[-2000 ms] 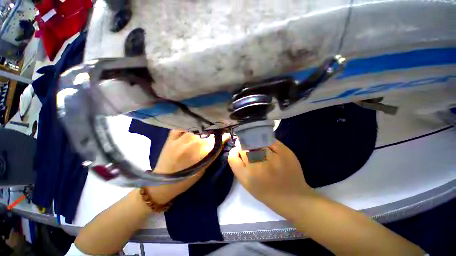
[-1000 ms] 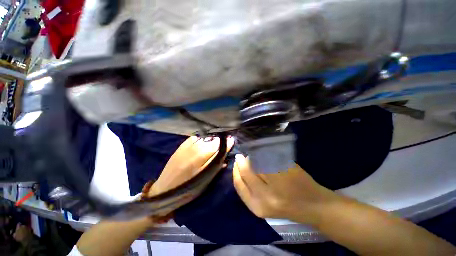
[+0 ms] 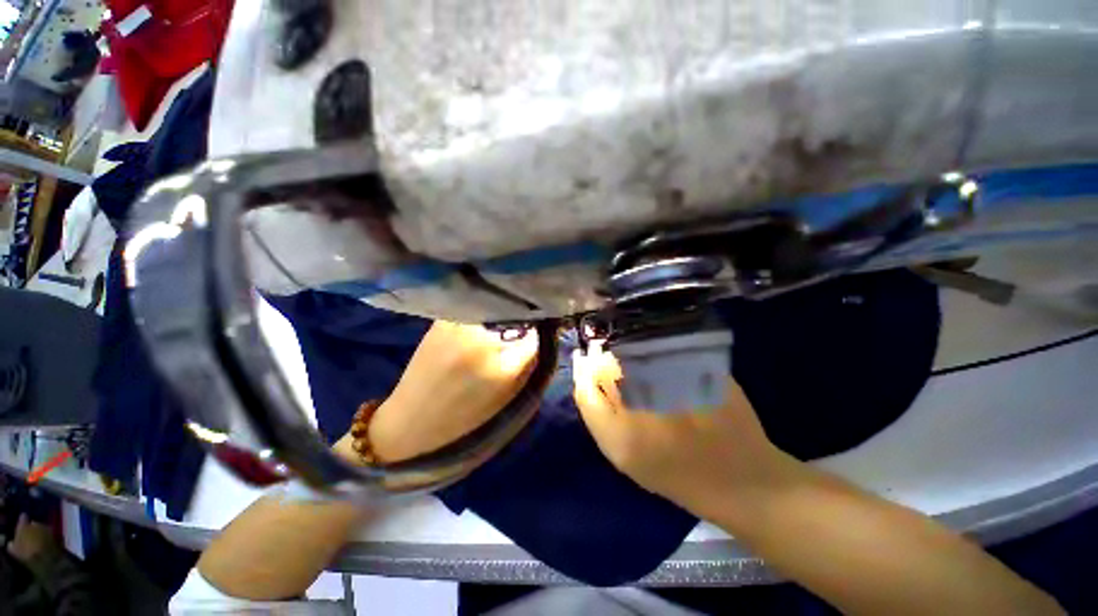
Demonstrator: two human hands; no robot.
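Note:
A navy cloth panel (image 3: pixel 578 487) lies under both hands and reaches the table's front edge, with a rounded lower end. My left hand (image 3: pixel 464 379) presses on the cloth left of the needle area; the chrome guard (image 3: pixel 223 325) crosses in front of it. My right hand (image 3: pixel 662 439) has its fingertips at the cloth beside the presser foot (image 3: pixel 592 330), partly hidden by a grey block. The needle itself cannot be made out. The white machine head (image 3: pixel 578 120) fills the top. More navy cloth with a curved edge (image 3: pixel 843 361) lies right of the right hand.
Tension discs (image 3: pixel 665 277) sit on the head above my right hand. A navy heap (image 3: pixel 151 397) lies at left, red cloth (image 3: pixel 157 60) at upper left, an orange-handled tool (image 3: pixel 51 466) at far left. The table's curved edge carries a scale strip (image 3: pixel 710 570). Part of a person shows at lower left.
The near end of the cloth has swung to the right and now shows a rounded edge. Both hands stay close to the needle area. The camera view has shifted slightly.

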